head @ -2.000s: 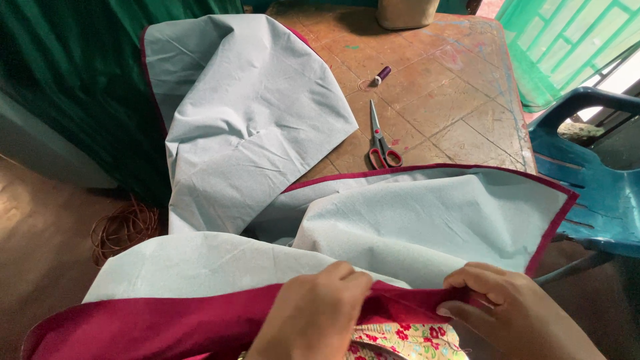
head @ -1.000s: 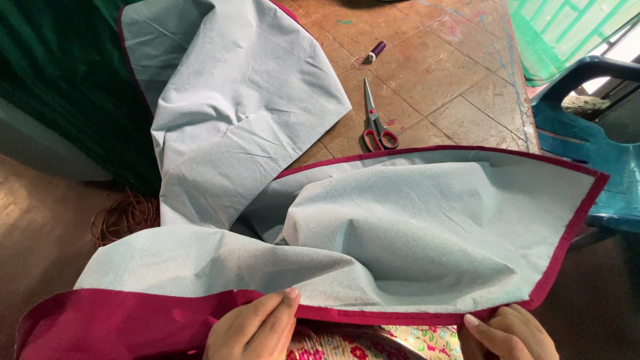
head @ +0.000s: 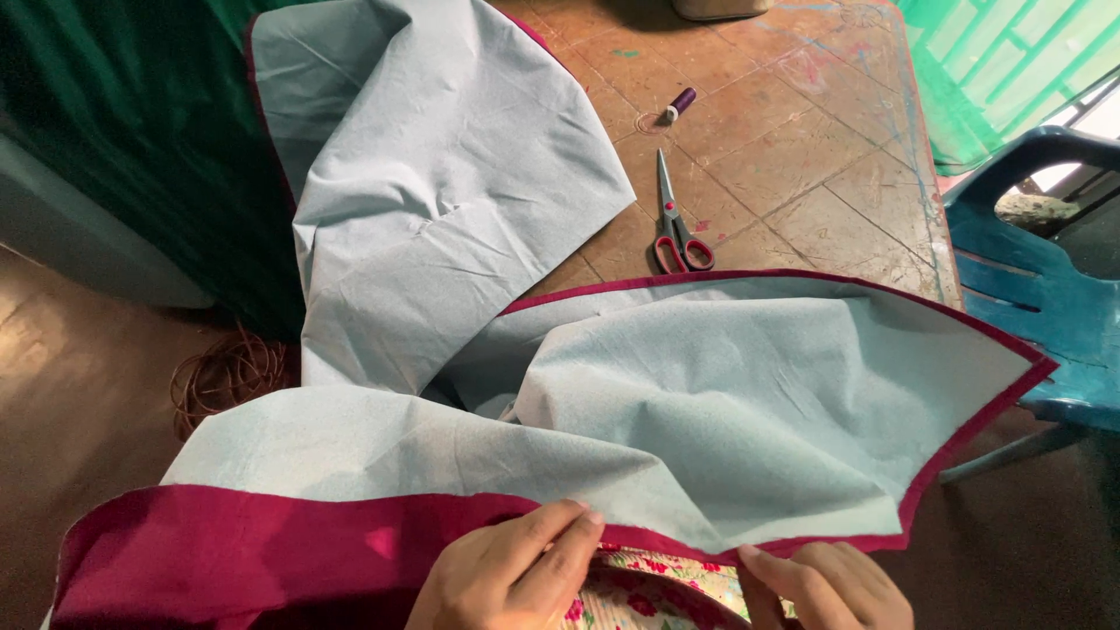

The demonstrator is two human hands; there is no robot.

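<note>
A large light grey-blue cloth (head: 717, 402) with a narrow maroon border lies in folds over the table's near side and down toward me. At the bottom centre my left hand (head: 516, 564) pinches the maroon border (head: 652, 539) between thumb and fingers. My right hand (head: 827, 582) grips the same border a little to the right. Left of my hands the maroon fabric (head: 262, 556) spreads out wide. Scissors with black and red handles (head: 678, 232) rest on the table above the cloth, and a spool of dark purple thread (head: 681, 104) lies beyond them.
The worn brown table (head: 787, 131) has scored lines. A container's base (head: 722, 7) shows at its far edge. On the right stands a blue plastic chair (head: 1041, 297). A tangle of reddish-brown cord (head: 232, 376) is on the floor at left, below a dark green curtain (head: 140, 140).
My hands have come closer together along the maroon border than one second ago. Two seconds ago the border between them was bunched; it now lies flatter.
</note>
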